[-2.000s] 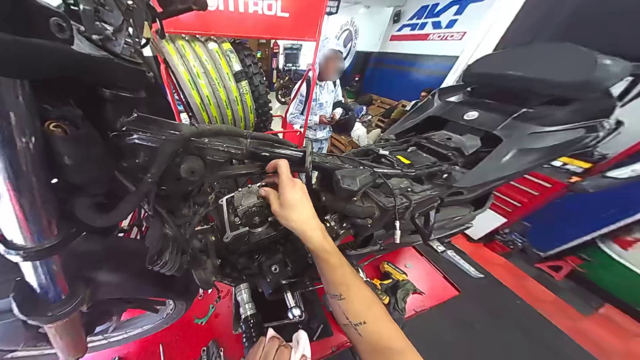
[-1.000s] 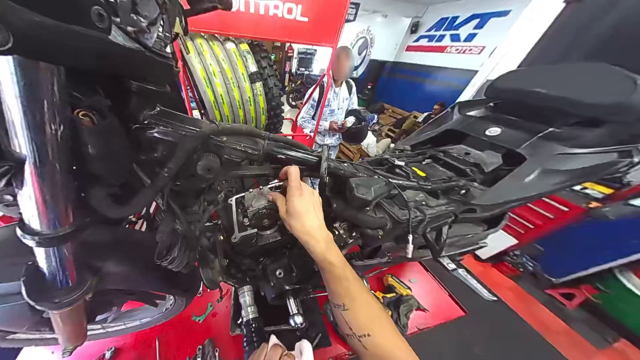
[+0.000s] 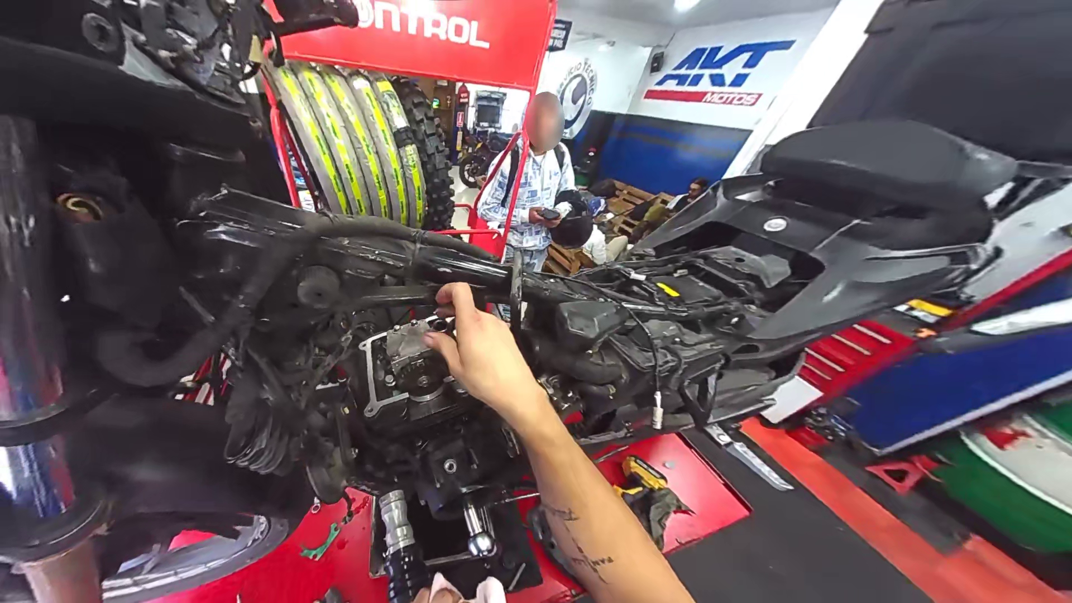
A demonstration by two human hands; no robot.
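Note:
My right hand (image 3: 486, 352) reaches into a partly stripped motorcycle, thumb and forefinger at the top of the open engine cylinder head (image 3: 412, 368); whether they pinch something is hidden. A pale metal gasket face (image 3: 373, 381) rims the head's near left side. Over the hand runs the black frame tube (image 3: 452, 270). My left hand (image 3: 444, 593) shows only in part at the bottom edge, beside a whitish cloth (image 3: 488, 591), which it seems to hold. Just above it are a ribbed black-and-silver tool handle (image 3: 397, 536) and a chrome socket tool (image 3: 479, 532).
A yellow-and-black power tool (image 3: 643, 477) lies on the red lift platform (image 3: 703, 502). A green tool (image 3: 321, 543) lies at lower left. The front fork tube (image 3: 33, 335) stands at far left. Behind the motorcycle are a tire rack (image 3: 540, 50) and a standing person (image 3: 532, 184).
My right hand stays at the cylinder head, its fingers now at the head's rear edge. The view has shifted slightly.

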